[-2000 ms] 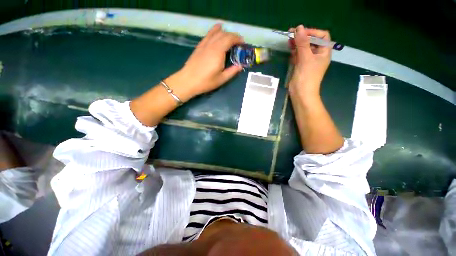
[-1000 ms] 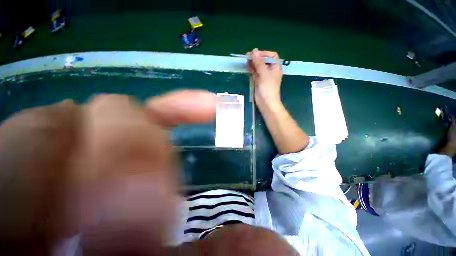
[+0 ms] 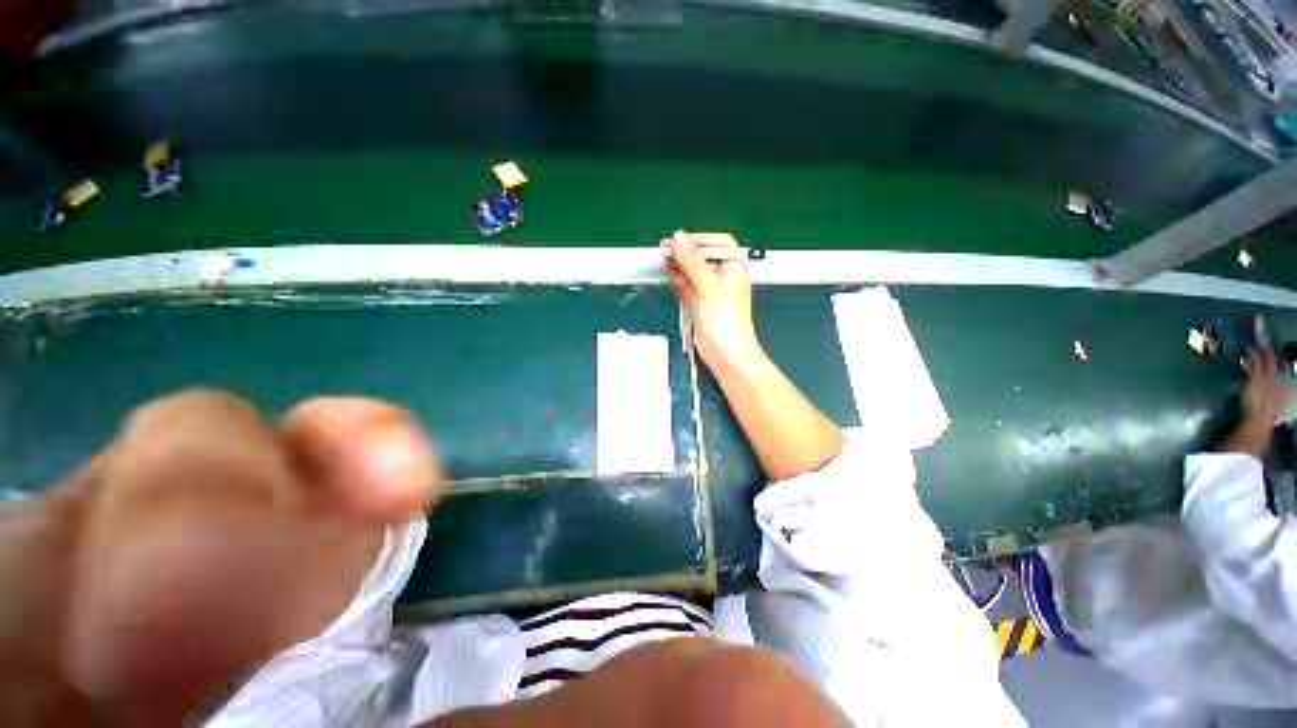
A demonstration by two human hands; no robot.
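Observation:
My right hand [image 3: 716, 295] rests at the pale conveyor rail [image 3: 569, 265], its fingers closed on slim tweezers [image 3: 737, 253] with a dark rear end. My left hand [image 3: 242, 548] is large and blurred, close to the camera at the lower left; no watch shows in it, and its inner side is hidden. A smartwatch housing [image 3: 497, 213] with a yellow battery [image 3: 509, 175] beside it lies on the green belt beyond the rail. A white sticker sheet or tray [image 3: 634, 404] lies on the worktop in front of me.
More watch units lie on the belt at the left [image 3: 161, 174] and right [image 3: 1092, 212]. A second white sheet [image 3: 889, 367] lies right of my forearm. A pale bar [image 3: 1202, 228] crosses the belt at the right. A co-worker's hand [image 3: 1262, 391] is by a watch unit at the right edge.
The view has tilted up, showing more belt. My left hand held a watch unit two seconds ago, then came up close to the camera; it is now lower. My right hand keeps the tweezers.

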